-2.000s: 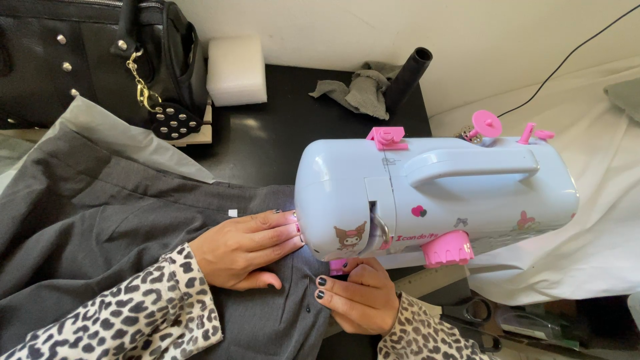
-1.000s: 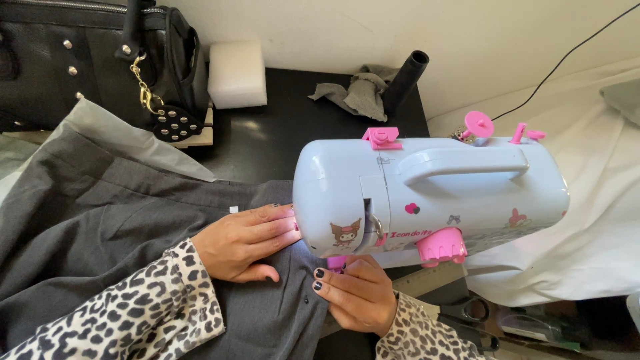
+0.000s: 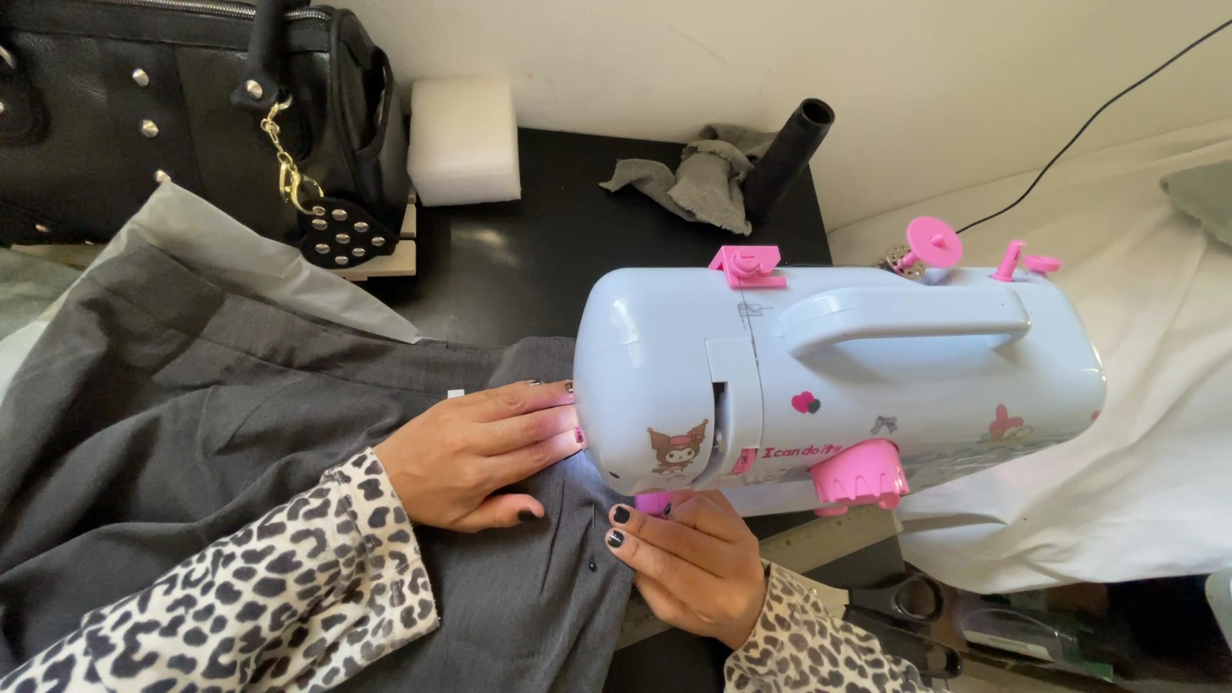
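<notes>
A pale blue sewing machine (image 3: pixel 866 375) with pink knobs lies across the middle of the view. Dark grey fabric (image 3: pixel 221 423) spreads from the left and runs under the machine's head. My left hand (image 3: pixel 481 452) lies flat on this cloth, its fingertips at the left end of the machine, partly lit by its lamp. Beside the front of the head, my right hand (image 3: pixel 688 563) has bent fingers at a small pink part (image 3: pixel 654 502) and over the cloth's edge; whether it grips anything is hidden. A dark pin or similar small thing (image 3: pixel 593 566) shows in the cloth.
A black studded handbag (image 3: pixel 202 125) stands at the back left, next to a white foam block (image 3: pixel 465 141). Behind the machine are a grey fabric scrap (image 3: pixel 707 178) and a black tube (image 3: pixel 789 159). White cloth (image 3: pixel 1155 385) hangs at the right, above scissors (image 3: pixel 905 599) and a ruler (image 3: pixel 818 547).
Both hands stay in nearly the same place, the left one flat on the cloth. The fingers of the right hand have shifted slightly beside the machine's head.
</notes>
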